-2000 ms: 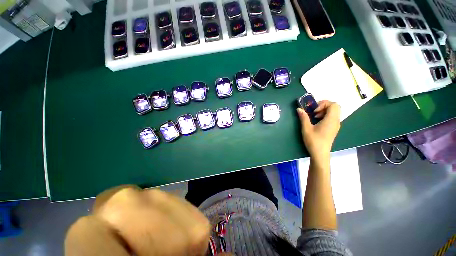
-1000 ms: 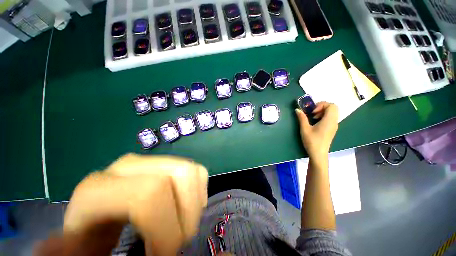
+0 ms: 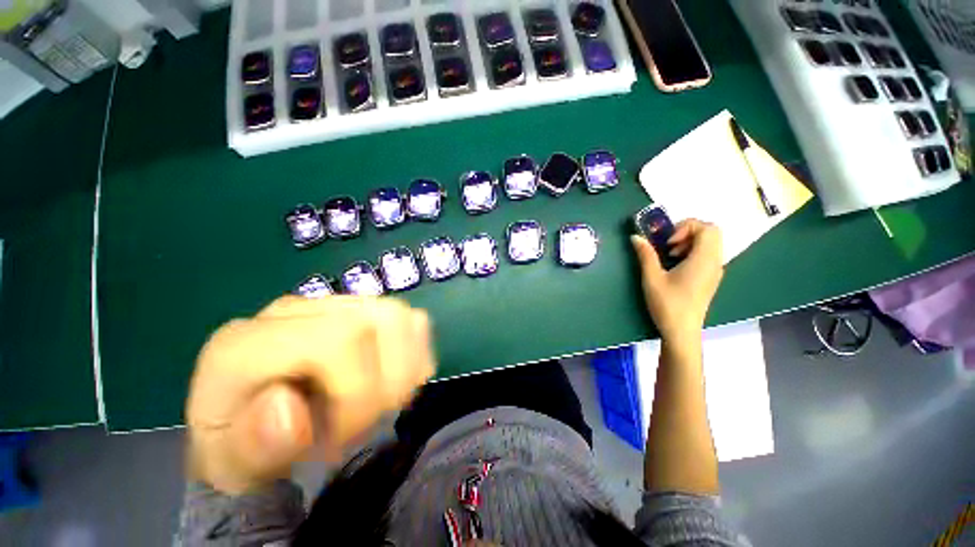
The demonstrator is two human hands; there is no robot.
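My right hand (image 3: 684, 267) grips a watch head (image 3: 653, 222) by its sides, its dark face lit with small coloured marks, at the lower left edge of the white paper sheet (image 3: 706, 176). My left hand (image 3: 310, 374) is raised close to the camera at lower left, blurred, with fingers curled; whether it holds anything cannot be told. Two rows of watch heads lie on the green mat (image 3: 192, 299), most with bright white-purple screens. One black-faced watch (image 3: 559, 172) lies tilted in the upper row. My left hand partly covers the lower row's left end.
A white tray (image 3: 428, 107) with dark-faced watches stands at top centre, another tray (image 3: 845, 171) at right. A smartphone (image 3: 671, 43) lies between them. A pen (image 3: 755, 169) lies on the paper over a yellow pad (image 3: 796, 198). A labelled box (image 3: 64, 43) is at top left.
My left hand has moved up over the bench edge and now overlaps the lower row's left end. My right hand and its watch have stayed nearly in place.
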